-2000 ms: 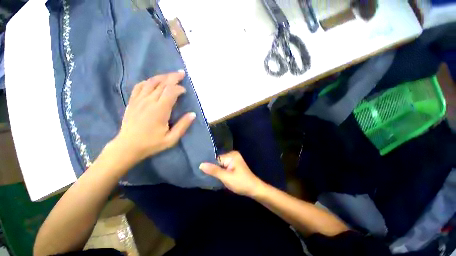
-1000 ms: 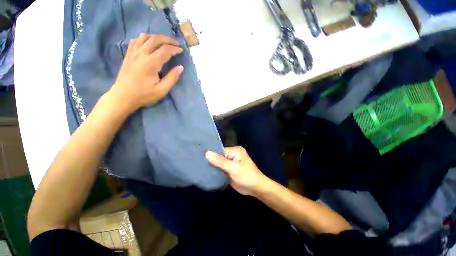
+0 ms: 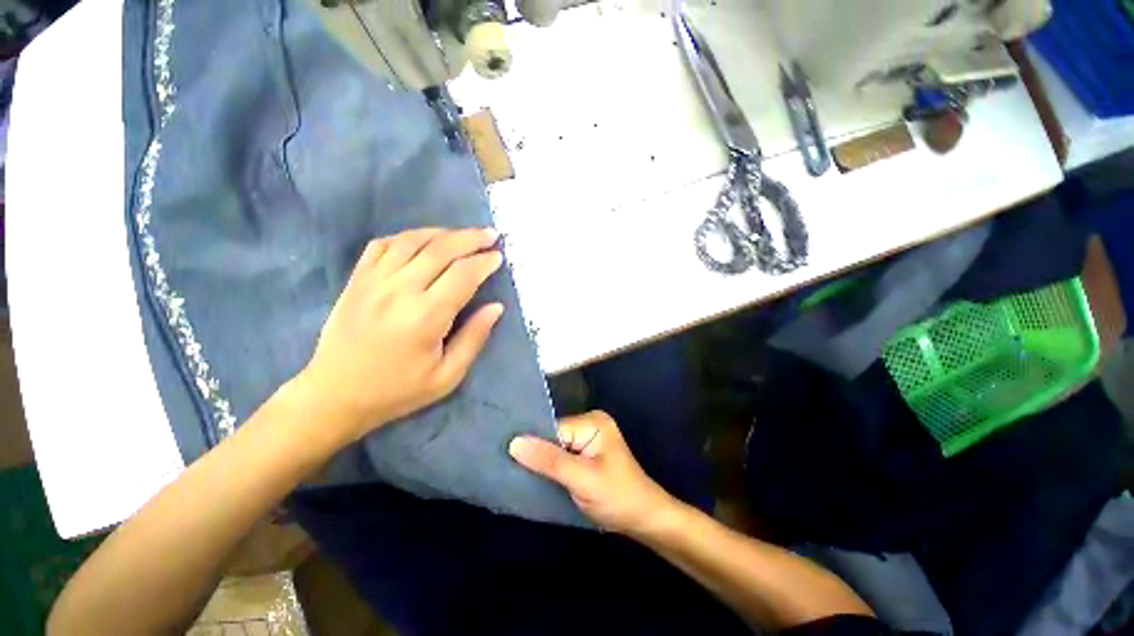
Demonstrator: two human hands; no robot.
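Note:
A grey-blue denim panel [image 3: 249, 211] lies over the white machine table and hangs off its front edge. A pale speckled trim [image 3: 156, 249] runs along its left side. My left hand [image 3: 404, 323] lies flat on the panel, fingertips at its right edge, fingers slightly spread. My right hand [image 3: 597, 472] pinches the panel's right edge lower down, thumb on top, fingers underneath. The sewing machine's needle area [image 3: 435, 99] stands at the top of the edge, beside a small tan block [image 3: 488, 145].
Large shears [image 3: 752, 205] with speckled wrapped handles lie right of the panel. Thread snips [image 3: 805, 118], a brown block [image 3: 874, 147] and small metal parts [image 3: 939, 99] lie farther right. A green mesh basket [image 3: 995, 360] and dark cloth [image 3: 846, 435] are below right.
The view has shifted, showing more of the machine. My left hand has slid down the panel, away from the needle, since one second ago. My right hand still pinches the edge.

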